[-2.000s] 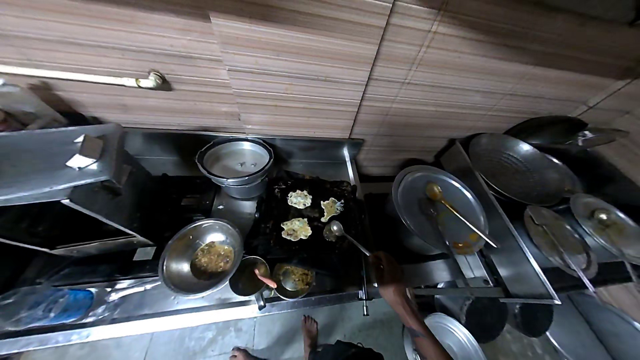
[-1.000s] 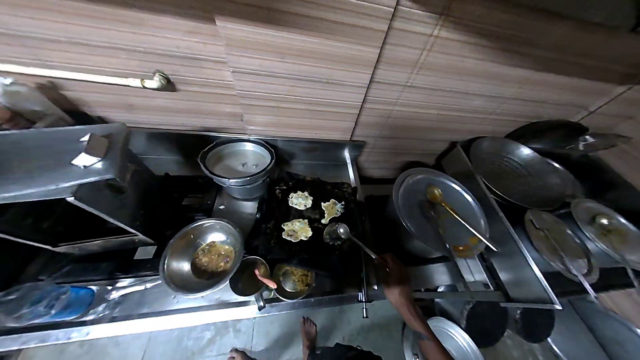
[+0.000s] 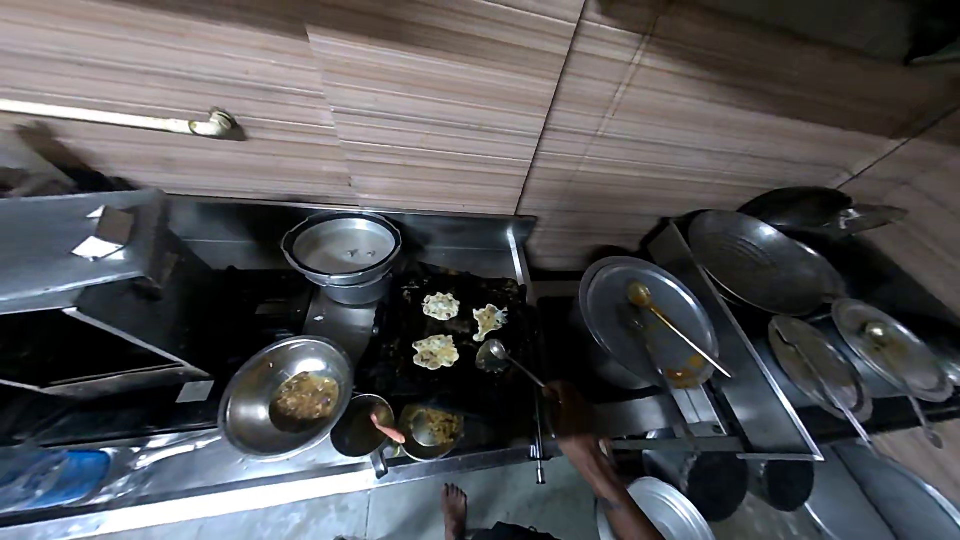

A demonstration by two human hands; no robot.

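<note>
My right hand grips the handle of a metal ladle, whose bowl rests at or just over the black griddle. Left of and above the ladle lie three small irregular patties on the griddle: one at the top, one at the right and one lower left. Near the griddle's front edge stands a small bowl of chopped food, beside a dark pot with an orange-red utensil handle over its rim. A large steel bowl holds a brownish mixture. My left hand is out of view.
Stacked metal pots stand behind the griddle. To the right are a large lidded pot with a spoon on its lid, a wide pan and smaller lidded vessels. A steel appliance stands at the left, a blue-marked plastic bottle below it.
The ladle and my right hand have shifted slightly; the hand stays closed on the handle. The three patties keep their places.
</note>
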